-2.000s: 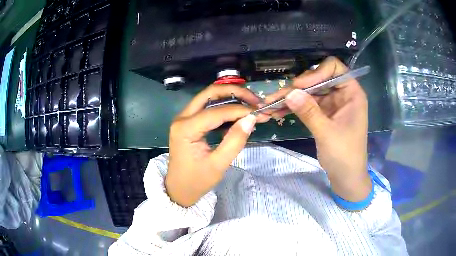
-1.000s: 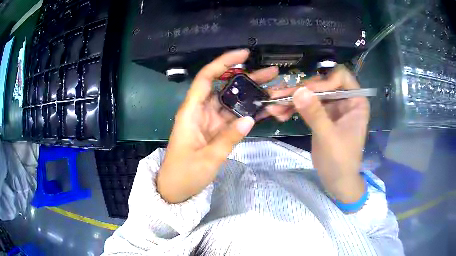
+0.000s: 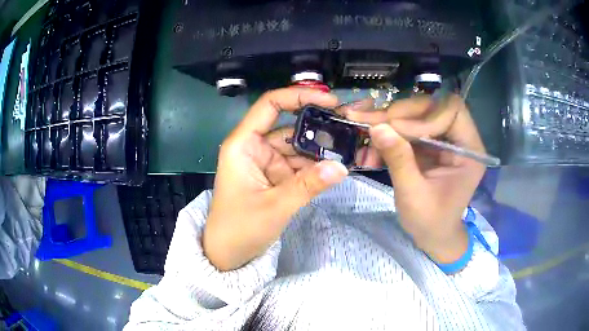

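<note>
A black watch housing (image 3: 328, 137), a rounded rectangle with a bright spot and a pale strip inside, is held above the bench in my left hand (image 3: 258, 174), between thumb and fingers. Its open side faces me. My right hand (image 3: 426, 168) holds silver tweezers (image 3: 445, 146) like a pen. The tweezers' tip reaches the housing's upper edge; whether it touches or grips anything is too small to tell. My right fingers are close to the housing's right end.
A black machine (image 3: 271, 39) with pale buttons (image 3: 231, 83) and a red button (image 3: 311, 84) stands behind my hands. Cream bits (image 3: 384, 97) lie before it. A black blister tray (image 3: 77, 123) is left, a clear tray (image 3: 549, 110) right, a translucent hose (image 3: 491, 55) between.
The housing was edge-on, then turned its open face towards me, and is now more level. The tweezers' back end has swung down. The machine appears slightly higher in view.
</note>
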